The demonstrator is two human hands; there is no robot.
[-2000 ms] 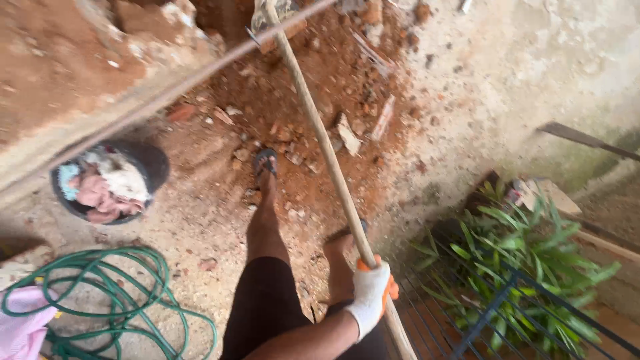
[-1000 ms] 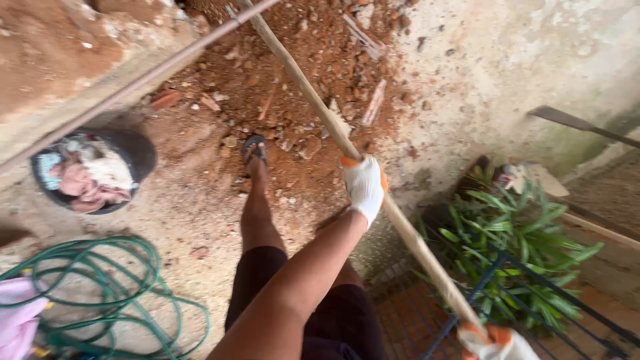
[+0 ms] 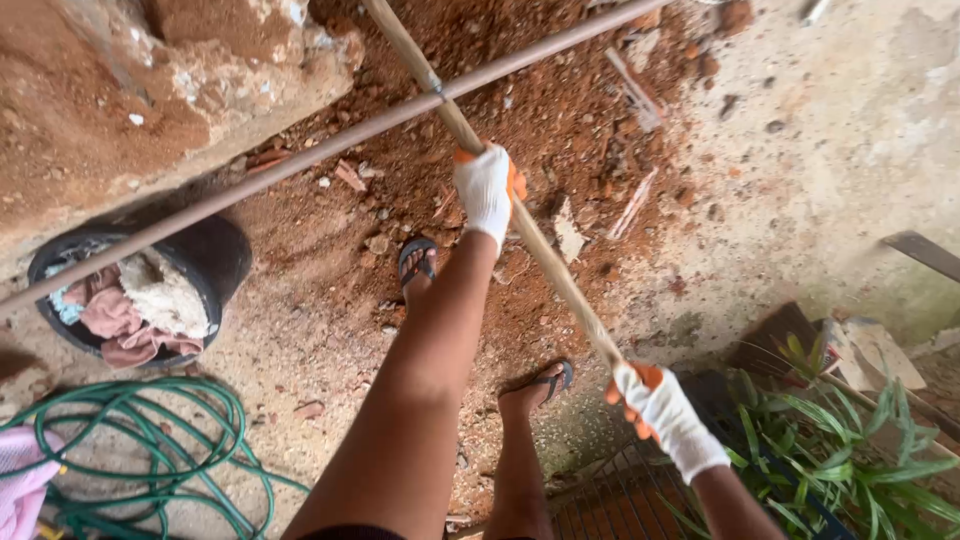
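Note:
Both my hands wear white knit gloves with orange palms and are closed round a long wooden pole (image 3: 559, 274). My left hand (image 3: 487, 184) grips it near the middle of the view, my right hand (image 3: 652, 409) lower down at the right, around its near end. The pole slants up to the top left, and its far end lies outside the view. It crosses a thin brownish bar (image 3: 352, 135) that runs diagonally across the view; whether they touch I cannot tell. Beyond my left hand lies loose reddish soil (image 3: 555, 97) with rubble.
A black bucket (image 3: 214, 300) of rags stands at the left, with a coiled green hose (image 3: 150, 450) below it. A broken masonry ledge (image 3: 247, 127) is at the upper left. Leafy plants (image 3: 832, 442), a metal rack (image 3: 615, 495) and a flat blade (image 3: 926, 253) are at the right.
Two seconds ago one gloved hand was visible on the pole, low in the view. Now both are, the left farther up, and the right has moved up from the bottom edge since one second ago.

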